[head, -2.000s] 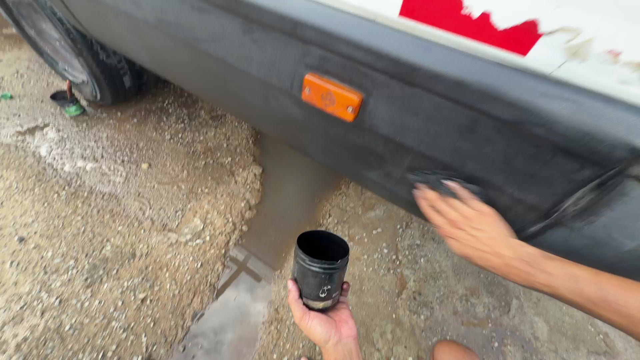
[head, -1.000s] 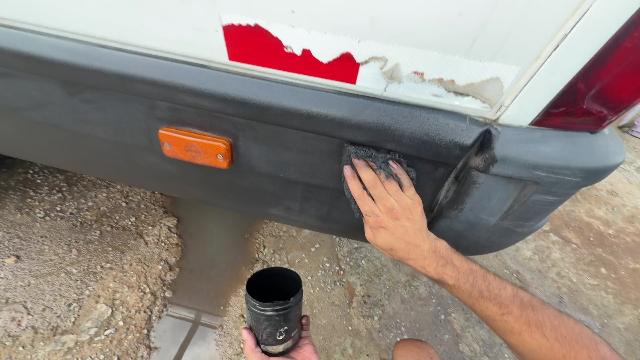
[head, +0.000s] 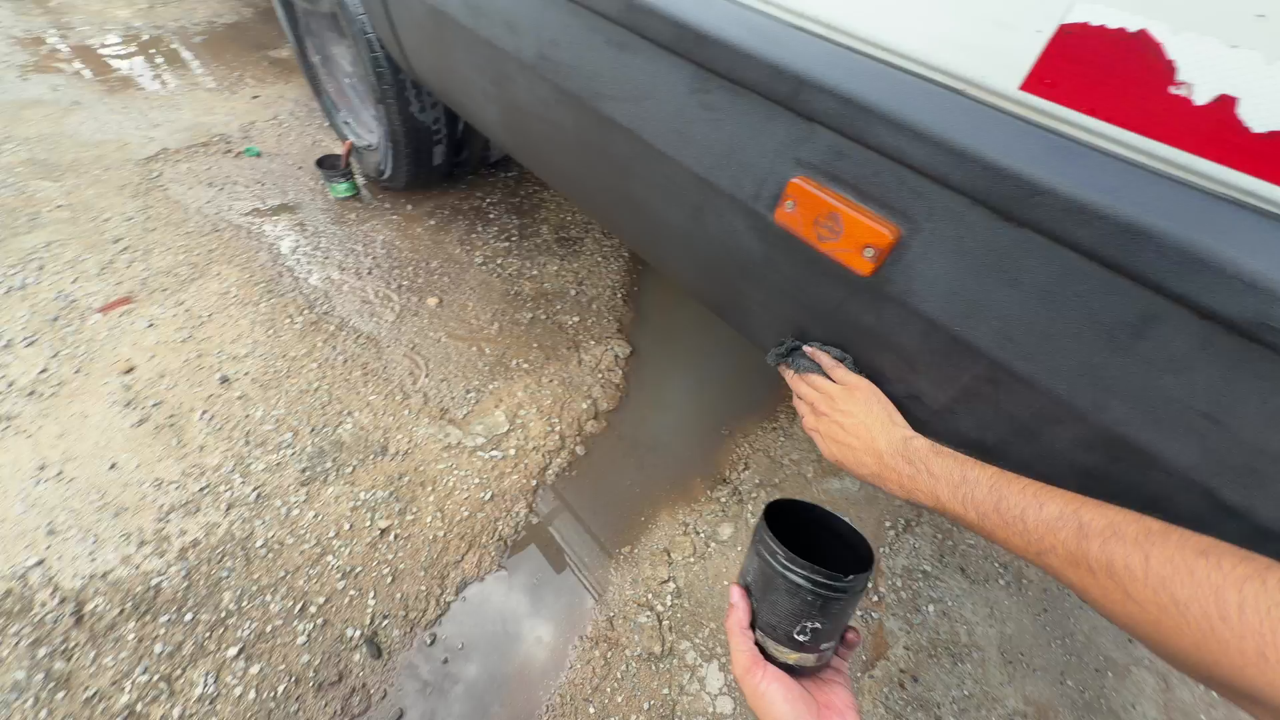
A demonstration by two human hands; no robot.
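Note:
My right hand (head: 850, 415) presses a dark, crumpled cloth (head: 808, 356) against the lower edge of the vehicle's black plastic bumper panel (head: 960, 290), below an orange side marker lamp (head: 838, 226). The cloth lies under my fingertips. Below it, my left hand (head: 790, 685) holds a black cylindrical container (head: 806, 585) from underneath, its open mouth facing up. The inside of the container is dark, and its contents cannot be made out. Above the panel is white bodywork (head: 930, 30) with a torn red sticker (head: 1140, 95).
A puddle (head: 670, 400) runs from under the vehicle toward me through rough gravel ground (head: 300, 450). At the upper left, a small black and green pot (head: 338, 176) with a brownish handle sticking out stands beside the wheel's tyre (head: 405, 130).
My right hand and the cloth have moved along the panel, from right of the orange lamp to below it. The left hand keeps hold of the container. The view has swung toward the wheel.

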